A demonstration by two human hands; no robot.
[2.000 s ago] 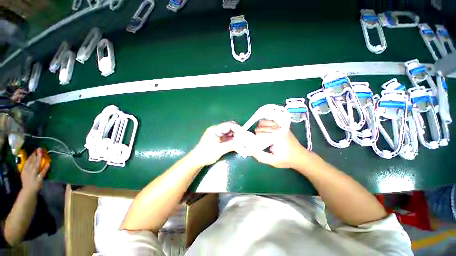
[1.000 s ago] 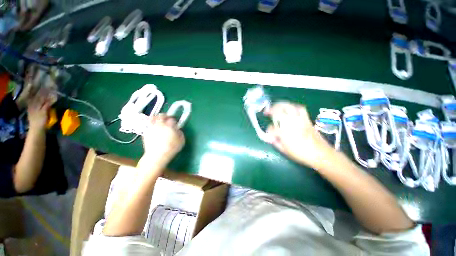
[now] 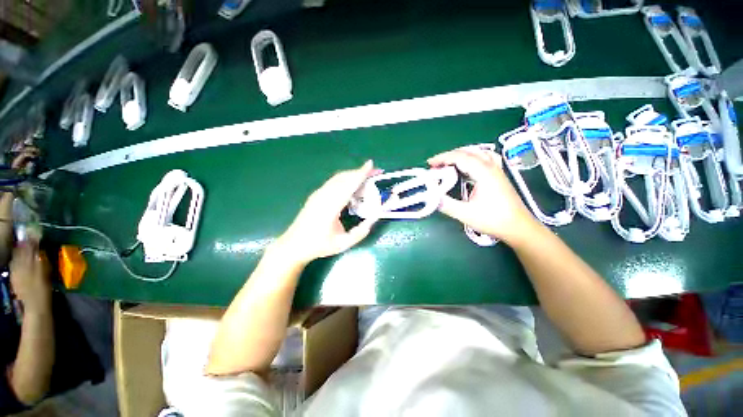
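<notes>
My left hand (image 3: pixel 330 213) and my right hand (image 3: pixel 481 194) hold white loop-shaped housing parts (image 3: pixel 405 195) between them, low over the green belt. They look like a loaded half and a plain cover overlapped; a bit of blue shows near my left fingers. Whether they are joined I cannot tell, as fingers hide both ends. Plain white covers (image 3: pixel 169 220) lie overlapped at the left. A pile of loaded halves with blue patches (image 3: pixel 615 163) lies at the right. One more loop (image 3: pixel 482 238) is partly hidden under my right hand.
A pale strip (image 3: pixel 326 122) crosses the green surface. Beyond it lie white loops (image 3: pixel 270 69) at left and blue-marked ones (image 3: pixel 554 32) at right. A cable (image 3: pixel 110 244), an orange object (image 3: pixel 72 267) and another person's arm (image 3: pixel 34 326) are at left; an open carton (image 3: pixel 140 358) is below the edge.
My left hand has come from the left pile with a cover, leaving fewer there. My hands have met in the middle. The white loop beyond the strip has shifted left; the camera has also turned.
</notes>
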